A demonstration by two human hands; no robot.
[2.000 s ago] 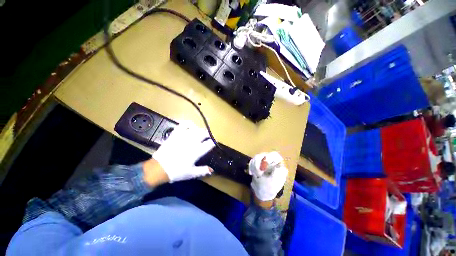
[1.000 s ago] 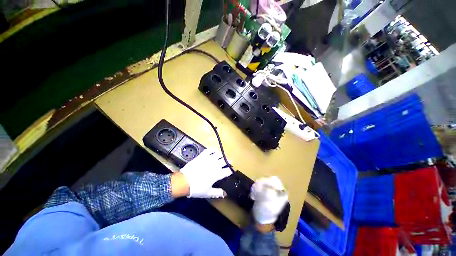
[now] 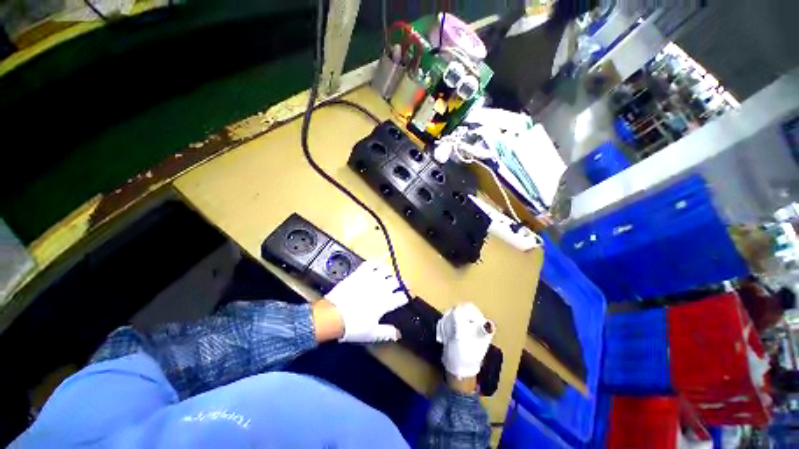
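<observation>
A long black power strip (image 3: 337, 263) lies near the bench's front edge, with two round outlets showing at its left end. My left hand (image 3: 368, 301), in a white glove, rests over the strip's middle and grips it. My right hand (image 3: 465, 340), also gloved, is closed in a fist over the strip's right part; a small dark end shows at the fist, but the held item is mostly hidden. A black cable (image 3: 357, 203) loops down from above to the strip beside my left hand. The strip's right end shows beyond my right hand.
A block of black socket strips (image 3: 420, 195) lies on the tan bench (image 3: 228, 180). Behind are a white power strip (image 3: 508, 227), papers (image 3: 526, 156) and tool cups (image 3: 405, 93). A blue bin (image 3: 593, 351) stands right, with red crates (image 3: 714, 351) beyond. A rusty-edged green surface is left.
The view has shifted, so the bench appears lower than two seconds ago. My left hand stays on the strip. My right fist stays over its right part, its glove turned slightly.
</observation>
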